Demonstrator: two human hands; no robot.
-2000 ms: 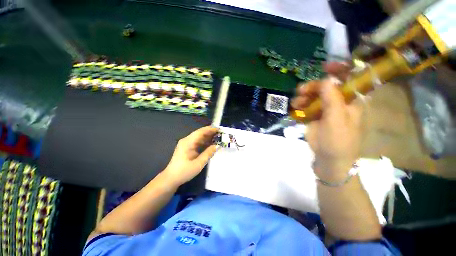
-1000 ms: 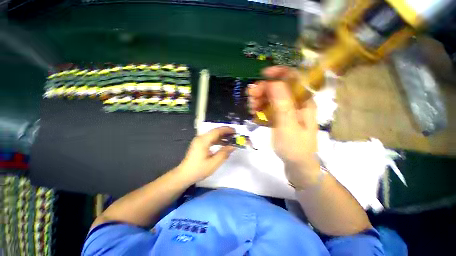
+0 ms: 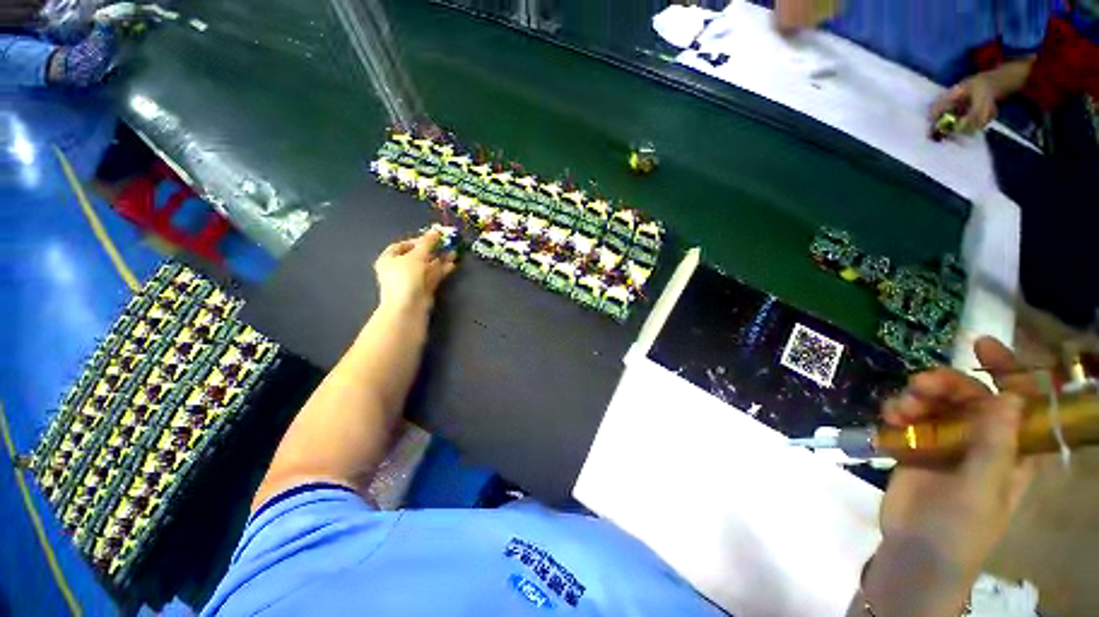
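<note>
My left hand (image 3: 410,272) is at the left end of the front board row, its fingertips closed on a small circuit board (image 3: 447,238) at the black sheet (image 3: 506,376). The finished board rows (image 3: 530,217) lie along the sheet's back edge. My right hand (image 3: 964,440) is at the right, wrapped around the gold-brown glue dispenser (image 3: 934,440). Its pale nozzle (image 3: 832,442) points left over the edge of the white paper (image 3: 675,464) and the black printed panel. The dispenser's rear end runs out of the picture.
The black printed panel (image 3: 753,344) has a QR square. Loose green boards (image 3: 904,295) lie behind it; one single board (image 3: 642,158) lies on the green bench. More board rows (image 3: 151,416) are at lower left. Other people's hands (image 3: 968,104) show at top right, a gloved hand top left.
My left hand has moved from the white paper to the board rows with the small board. My right hand still holds the dispenser, now more level, with its nozzle in sight. The view has turned.
</note>
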